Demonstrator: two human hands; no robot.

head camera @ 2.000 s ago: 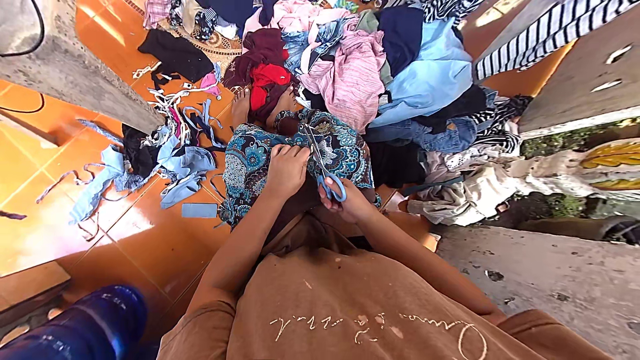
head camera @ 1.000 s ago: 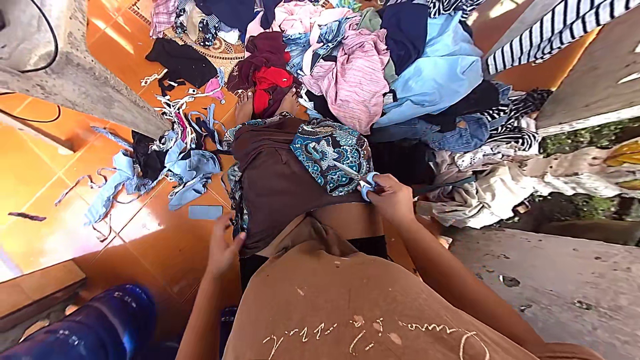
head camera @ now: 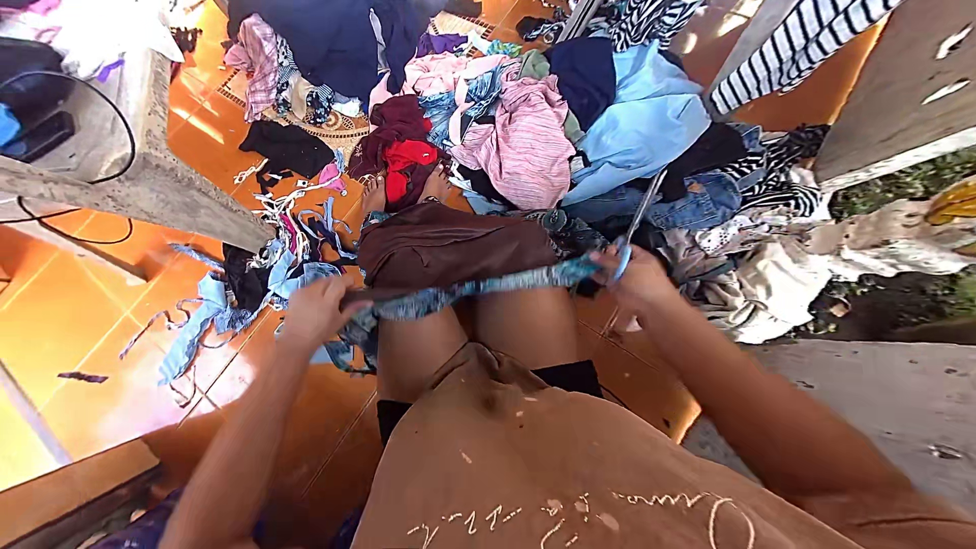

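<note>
My left hand [head camera: 319, 309] grips the left end of a blue patterned cloth [head camera: 473, 290], which stretches across my thighs. Its right end is in my right hand [head camera: 629, 274], which also holds scissors [head camera: 644, 206] by their light blue handle, with the metal blades pointing up and away from me. Just beyond the stretched edge, dark brown cloth [head camera: 457, 248] lies over my knees. More of the patterned cloth hangs below my left hand. Motion blurs both hands, and the fingertips are hard to make out.
A large heap of clothes [head camera: 526, 137] lies beyond my feet and to the right. Cloth scraps and strips [head camera: 206, 313] are scattered on the orange tiles at left. A concrete bench [head camera: 152, 145] stands at upper left, a concrete ledge [head camera: 862, 412] at lower right.
The patterned cloth lay bunched on my right thigh one second ago; now it is pulled out between both hands. My left hand, empty then, has taken hold of it. The scissors now point upward.
</note>
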